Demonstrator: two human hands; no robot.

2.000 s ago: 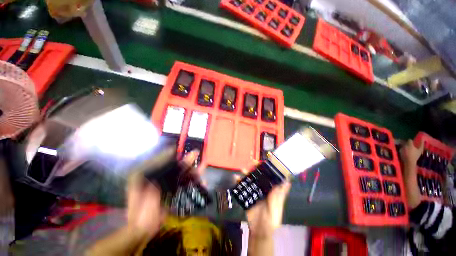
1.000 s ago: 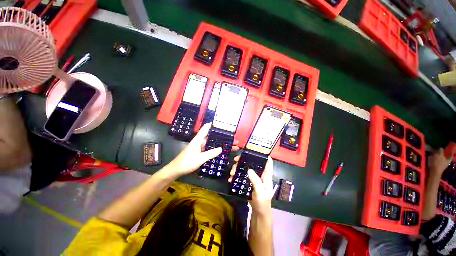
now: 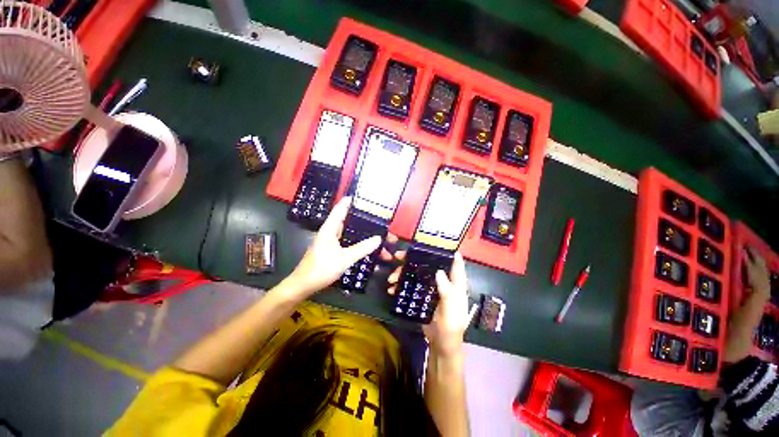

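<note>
My left hand point(image 3: 329, 256) holds an open flip phone point(image 3: 382, 179), its thumb over the black keypad and its screen lit white. My right hand point(image 3: 448, 303) holds a second open flip phone point(image 3: 447, 209) beside it, thumb at the keypad's right side, screen also lit. Both phones are above the lower part of the red phone tray point(image 3: 535, 201). In the tray, several closed flip phones stand in the back row, another open phone point(image 3: 331, 141) lies at the front left, and a closed phone point(image 3: 504, 213) lies at the front right.
A pink fan point(image 3: 38, 81) and a smartphone point(image 3: 118, 177) on its base are at the left. Small dark parts point(image 3: 260, 253) lie beside the tray. A red pen point(image 3: 563, 252) and a red-white pen point(image 3: 573, 294) lie right, before another full tray point(image 3: 636, 282). Another person's hand point(image 3: 752, 294) is far right.
The blurred view has steadied. Since one second ago, both phones remain held with lit screens; my left thumb has shifted slightly on the keypad, and the right phone's screen content looks different.
</note>
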